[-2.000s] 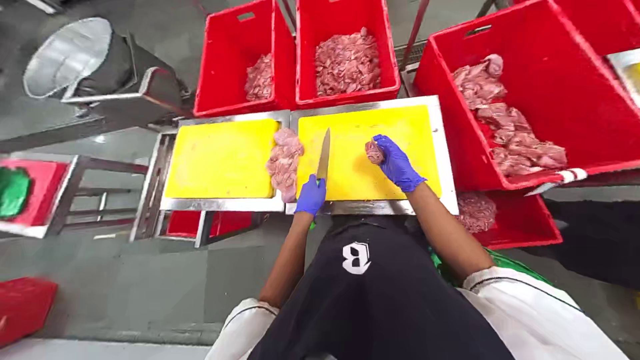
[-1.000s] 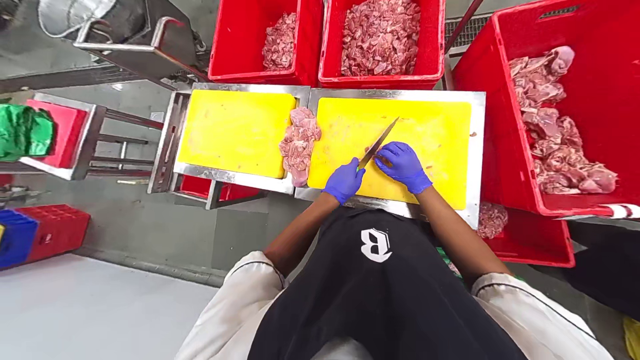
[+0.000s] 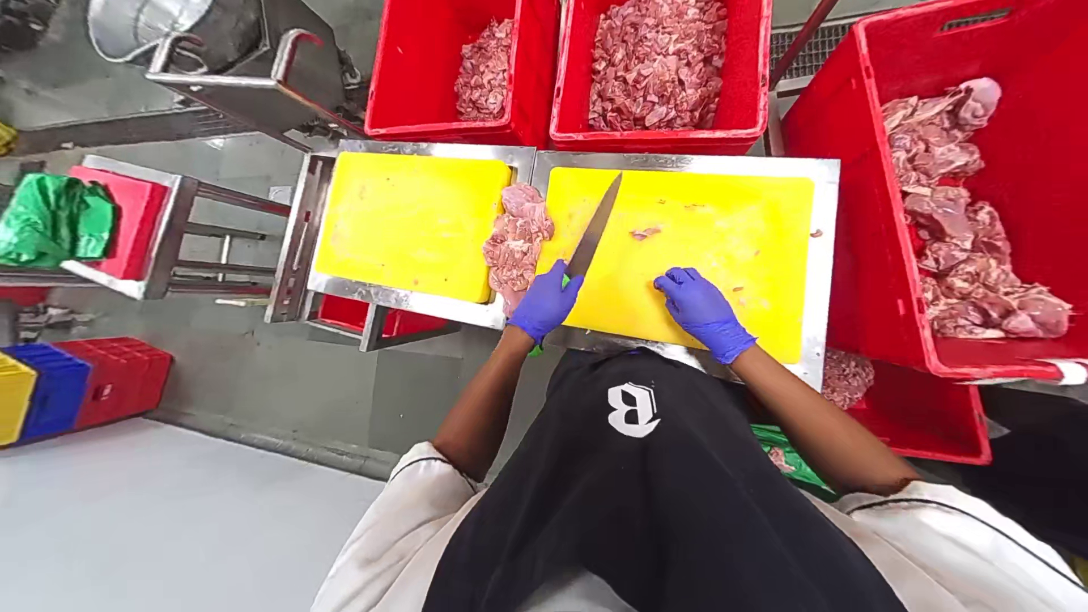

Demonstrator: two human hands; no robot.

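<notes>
My left hand (image 3: 546, 304), in a blue-purple glove, grips the green handle of a long knife (image 3: 595, 228), whose blade points away over the right yellow cutting board (image 3: 748, 221). Over the lower middle of that board is my right hand (image 3: 699, 308), gloved alike, with curled fingers; whether something small is between them cannot be told. A small meat scrap (image 3: 645, 233) lies on the board beyond it. Pieces of raw meat (image 3: 517, 242) lie in a row between the right board and the left yellow cutting board (image 3: 412, 225), just beyond my left hand.
Two red crates (image 3: 659, 140) (image 3: 438, 133) of cut meat stand behind the boards. A large red crate (image 3: 914, 314) with bigger meat pieces is at the right, above a lower red crate (image 3: 926, 438). A steel cart (image 3: 280, 93) stands at the back left.
The knife has swung away from my right hand toward the left side of the right board. The meat piece held in my right hand two seconds ago is no longer seen there.
</notes>
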